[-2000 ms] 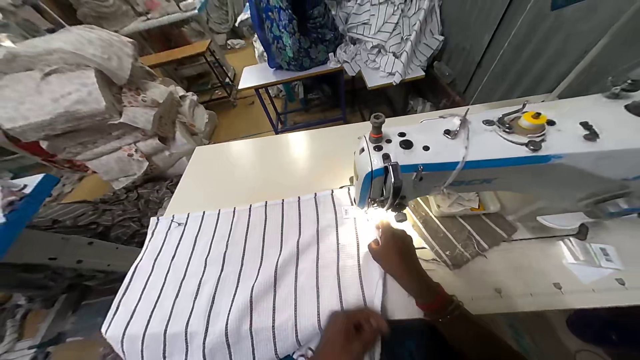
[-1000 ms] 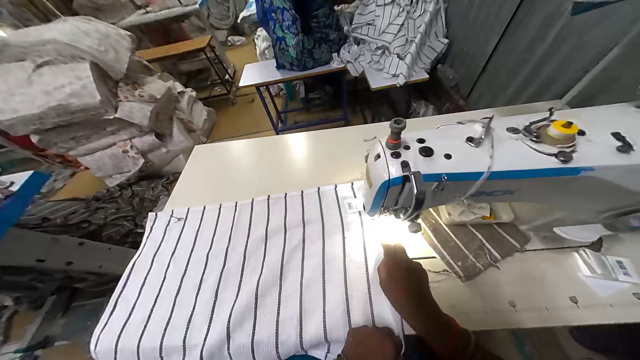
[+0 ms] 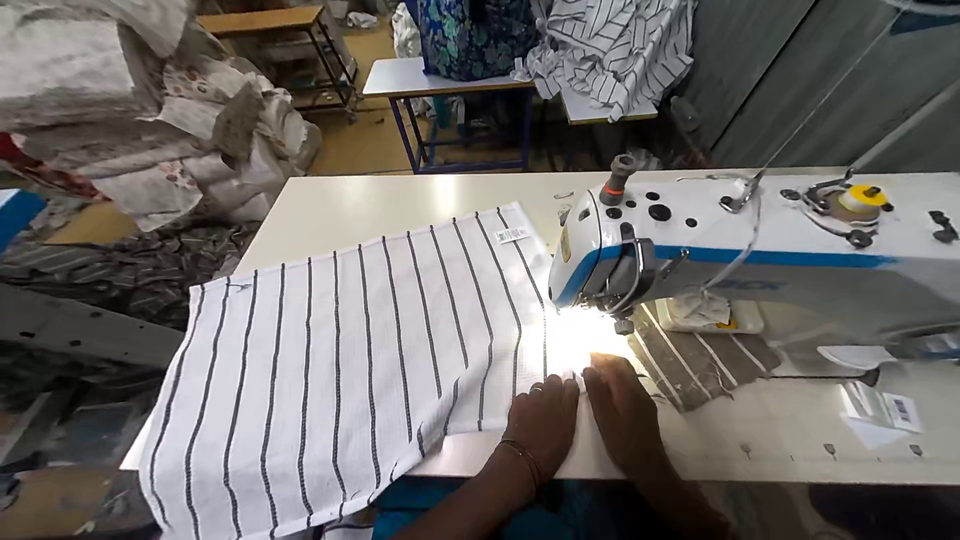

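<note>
A white cloth with dark stripes (image 3: 352,360) lies over the sewing table, its right edge under the head of a white and blue sewing machine (image 3: 720,262). My left hand (image 3: 544,424) presses on the cloth's near right edge, fingers pointing at the lit needle area. Close beside it, my right hand (image 3: 621,405) has its fingertips at the same edge, just in front of the needle area. Glare hides the needle, the presser foot and whatever the right fingertips pinch. A small white label (image 3: 511,235) lies on the cloth near its far right corner.
A brown striped cloth piece (image 3: 694,360) and a small white tray (image 3: 742,316) lie under the machine arm. Small labels (image 3: 881,409) rest at the right. A yellow-topped bobbin (image 3: 862,199) sits on the machine. Fabric bundles (image 3: 82,75) are piled at left; small tables (image 3: 450,82) stand behind.
My left hand has moved forward along the cloth to beside my right hand. The cloth's right part has turned and its near edge is now lifted in a fold.
</note>
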